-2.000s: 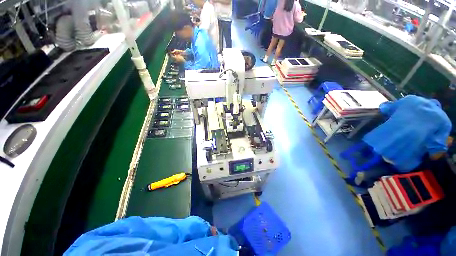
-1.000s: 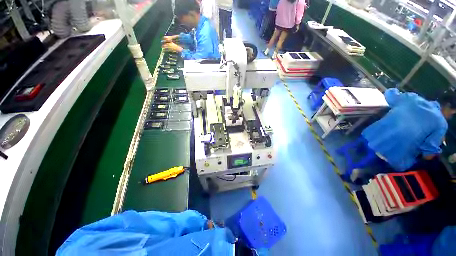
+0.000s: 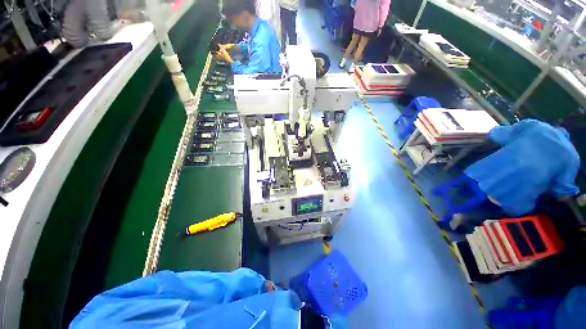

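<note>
My blue sleeves lie folded across the bottom edge. A sliver of skin at a cuff, probably my left hand (image 3: 270,286), shows; its fingers are hidden. My right hand is not visible. A yellow electric screwdriver (image 3: 211,223) with a dark tip lies on the green bench strip, beyond my sleeves and untouched. Clear blister trays (image 3: 227,158) lie farther up the strip, with dark device units (image 3: 201,159) in their left pockets. The white benchtop machine (image 3: 261,97) stands right of the strip; its small screen (image 3: 308,205) glows green, with metal fixtures on tracks behind it.
A blue perforated basket (image 3: 335,283) stands on the floor below the machine. A dark green conveyor (image 3: 122,186) runs at left, beside a white shelf with a black mat (image 3: 71,90) and red device (image 3: 35,118). People in blue smocks sit beyond the machine and at right, near stacked trays (image 3: 528,239).
The view has shifted slightly. The worker beyond the machine has moved their hands, and the seated person at right has bent their head down. My sleeves stay folded; the screwdriver stays on the bench.
</note>
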